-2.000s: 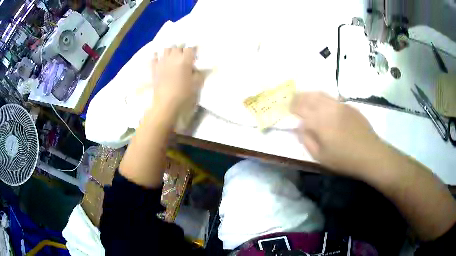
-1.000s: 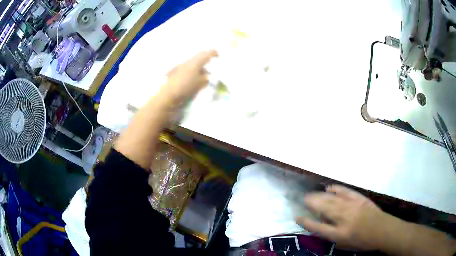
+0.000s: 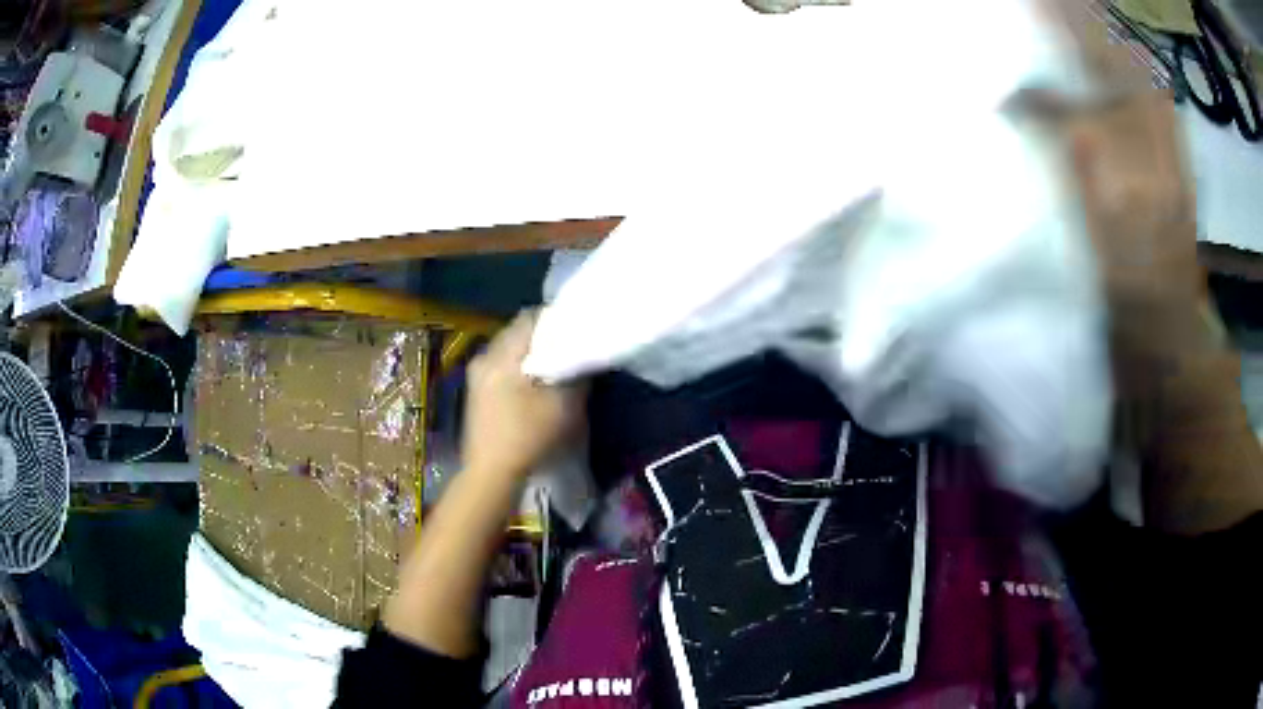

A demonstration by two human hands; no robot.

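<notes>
A white garment is stretched between my two hands above my lap and over the table's front edge. My left hand grips its left corner, below the table edge. My right hand is blurred at the right and holds the garment's other side up over the table. Another white garment shows at the table's left end. White cloth on the table is too bright to tell from the tabletop.
Black shears lie at the upper right. A taped cardboard piece in a yellow frame is below the table at left, with white cloth beneath it. A fan stands at the far left. Another machine is upper left.
The white cloth from my lap is now lifted and spread between both hands. My left hand has come down off the table; my right hand has risen. The view has shifted, and the sewing machine has left it.
</notes>
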